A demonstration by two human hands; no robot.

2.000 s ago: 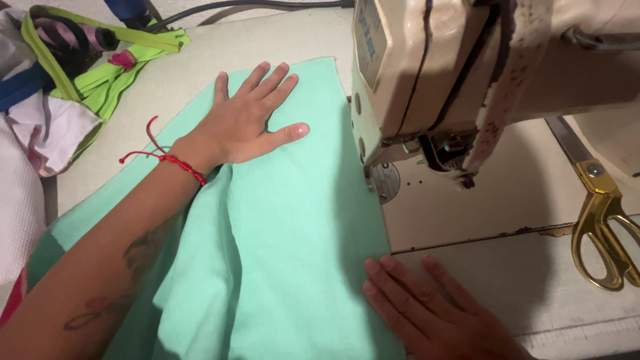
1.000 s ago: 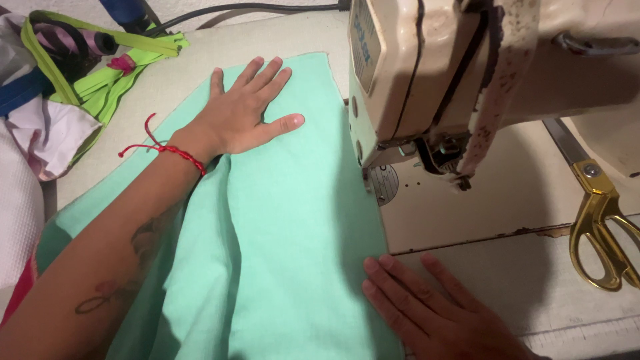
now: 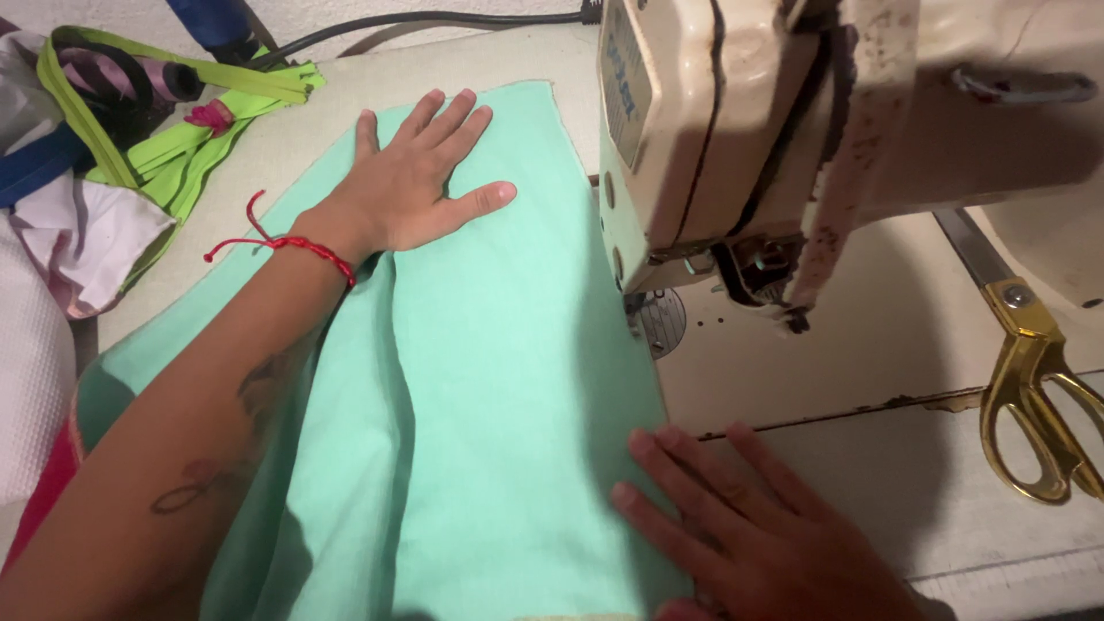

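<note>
A mint-green fabric piece (image 3: 500,362) lies over the sewing table, its right edge running beside the round needle plate (image 3: 662,323) under the head of a sewing machine (image 3: 673,129). My left hand (image 3: 423,177) rests palm down on the upper part of the cloth with its fingers spread. Folds run down the cloth below my left wrist, which wears a red cord bracelet (image 3: 315,247). At the lower right, my right hand (image 3: 742,517) lies flat, its fingertips at the cloth's right edge. The needle and presser foot cannot be made out clearly.
Gold-handled fabric scissors (image 3: 1026,345) lie right of the machine head. At the upper left are lime-green zippers (image 3: 185,155), a thread spool (image 3: 168,79) and white fabric (image 3: 86,233). A black cable (image 3: 414,17) runs along the back. A measuring tape (image 3: 1018,578) is at the lower right edge.
</note>
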